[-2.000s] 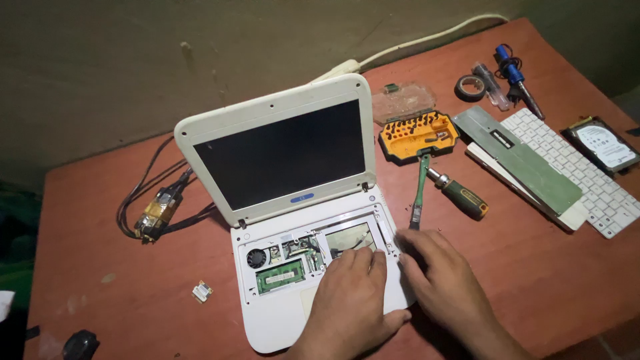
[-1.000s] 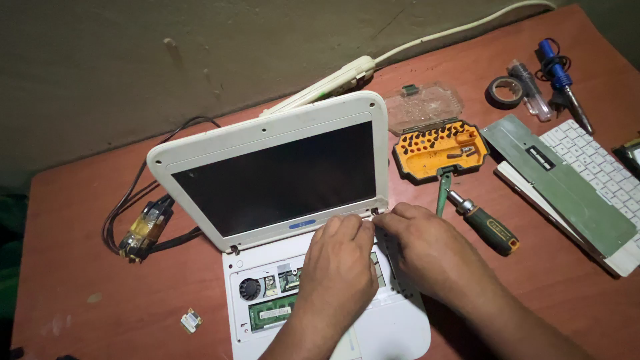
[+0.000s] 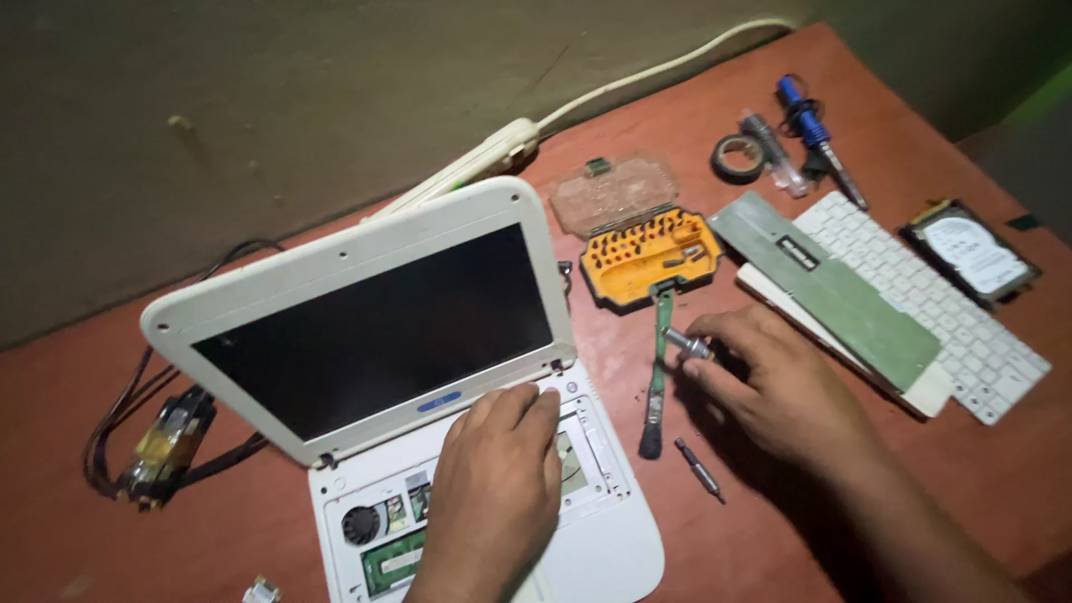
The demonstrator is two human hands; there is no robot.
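Note:
A white laptop (image 3: 603,544) lies with its screen (image 3: 377,335) raised and its keyboard opening bare, showing a fan (image 3: 362,525) and a green memory module (image 3: 389,565). My left hand (image 3: 502,477) rests over the upper part of the laptop's base near the hinge; whether its fingers grip anything is hidden. To the right of the laptop, my right hand (image 3: 745,360) holds a screwdriver by its handle, the metal collar (image 3: 688,343) pointing left over a green-handled brush (image 3: 657,377). A double-ended screwdriver bit (image 3: 700,471) lies on the table below the brush.
Behind the brush sits an orange bit case (image 3: 649,260) with its clear lid open. Further right are a green-grey cover panel (image 3: 837,285), a white keyboard (image 3: 921,310), a hard drive (image 3: 971,251), black tape (image 3: 737,159) and a blue soldering iron (image 3: 804,117). A taped adapter (image 3: 167,452) with cables lies left.
My right hand has left the laptop's hinge area and moved right, taking hold of the screwdriver that lay on the table. The double-ended bit now shows beside the brush. My left hand stays over the laptop.

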